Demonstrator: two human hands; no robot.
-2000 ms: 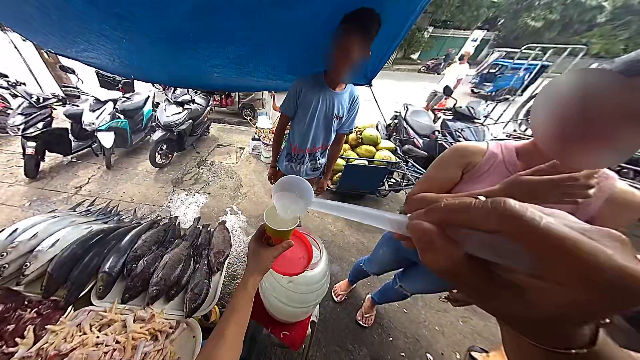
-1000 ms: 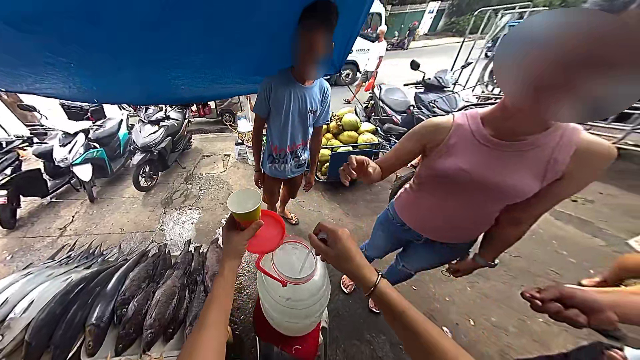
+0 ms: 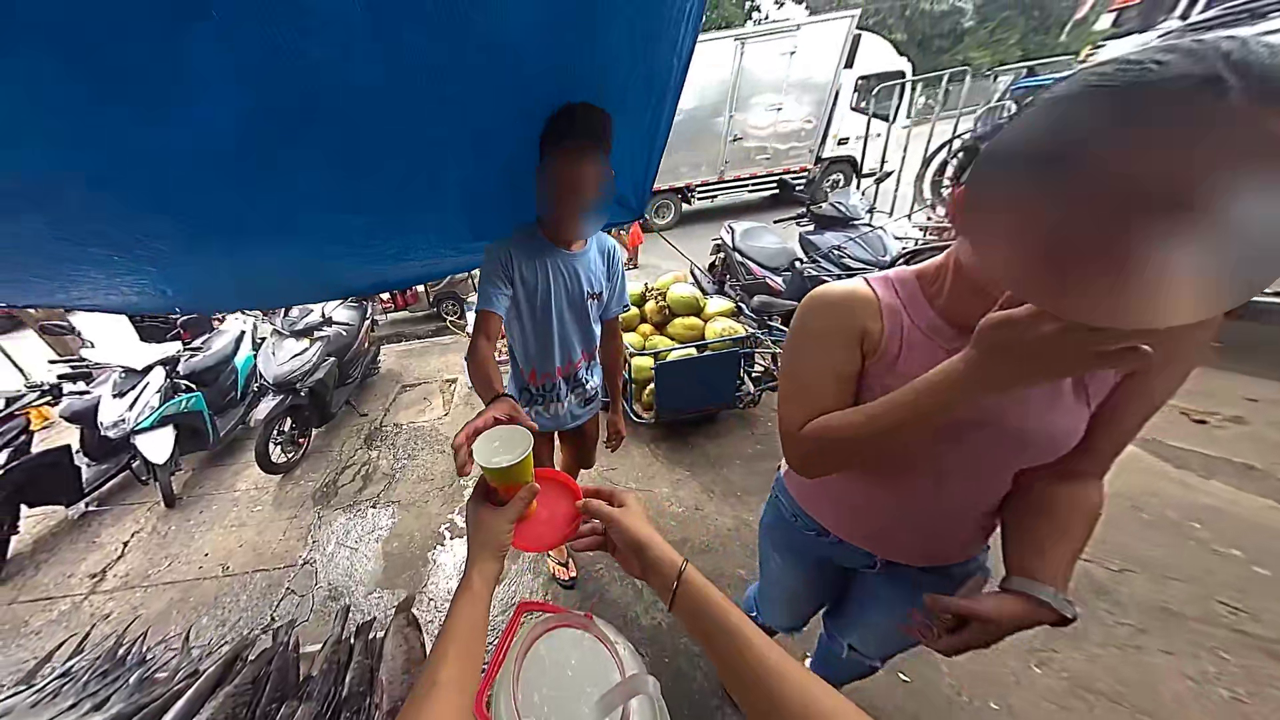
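Note:
My left hand (image 3: 497, 525) is closed around a yellow-green paper cup (image 3: 504, 458), held upright above the ground. A person in a blue shirt has a hand at the far left side of the same cup. Beside the cup is a round red plastic lid (image 3: 549, 512), and the fingers of my right hand (image 3: 612, 530) grip its right edge. Whether my left fingers also touch the lid, I cannot tell. Below my hands stands a translucent plastic jar (image 3: 565, 670) with a red handle, and a translucent ladle handle (image 3: 628, 690) shows at its mouth.
Fish (image 3: 290, 670) lie at the lower left. The person in blue (image 3: 555, 320) faces me; another in a pink top (image 3: 930, 430) stands close on the right. Behind are a cart of green coconuts (image 3: 690, 375), parked scooters (image 3: 310, 370) and a truck (image 3: 760, 110). A blue tarp (image 3: 300, 140) hangs overhead.
My right hand has moved from the jar's mouth to the red lid. The cup has moved out toward the person in blue, whose hand has come up to it. Earlier, my right hand held the ladle over the cup.

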